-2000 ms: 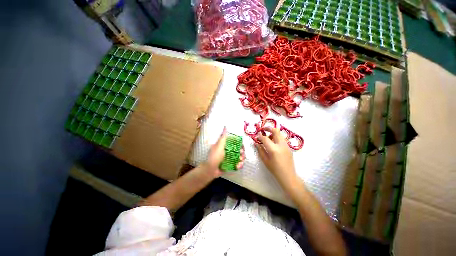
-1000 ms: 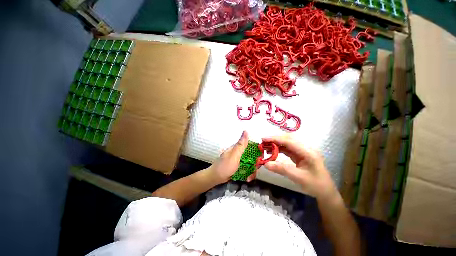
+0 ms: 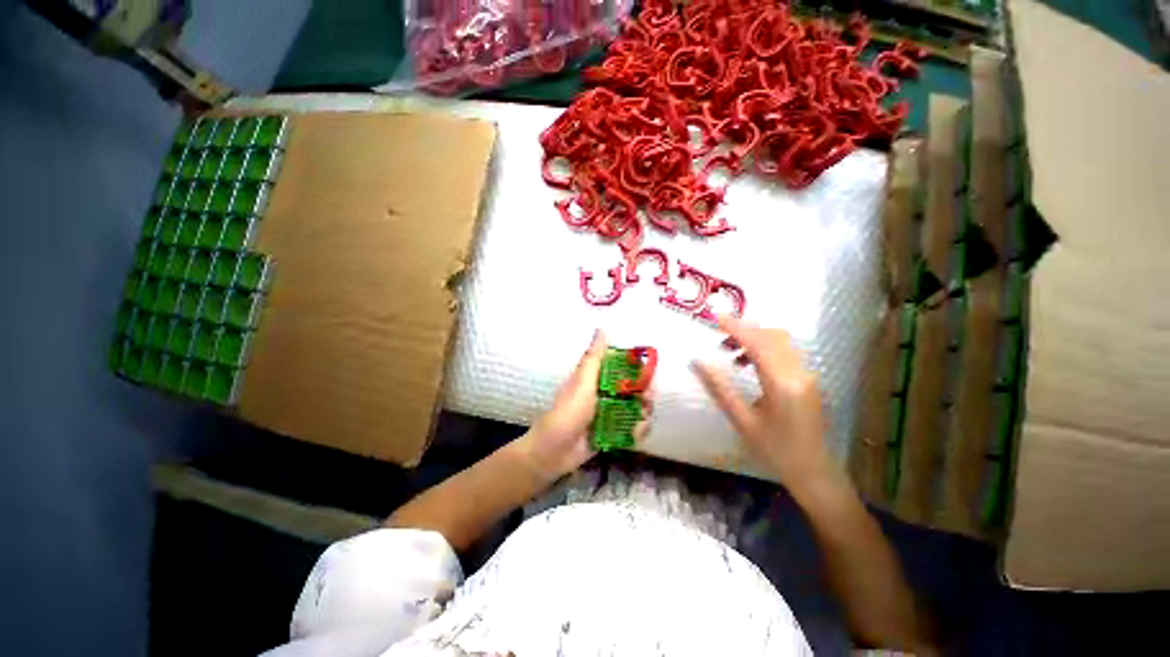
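Note:
My left hand (image 3: 572, 413) holds a green block (image 3: 617, 421) with a dotted face over the front edge of the white mat. One red C-shaped part (image 3: 638, 370) sits on the block's upper half; the lower half is bare. My right hand (image 3: 770, 398) is to the right of the block with its fingers apart, and no part shows in it. Its fingertips are just below the loose red parts (image 3: 684, 290), several of which lie on the mat beneath the large red pile (image 3: 719, 103).
At left, green blocks (image 3: 193, 257) in rows lie on a cardboard sheet (image 3: 366, 257). At right stand layered cardboard and blocks (image 3: 943, 334), with a large cardboard sheet (image 3: 1103, 321) beside them. A bag of red parts (image 3: 494, 39) is behind the mat (image 3: 513, 347).
The red part that my right hand held against the block now sits on the block's upper half. My right hand has let go and moved away from the block. The view has shifted slightly.

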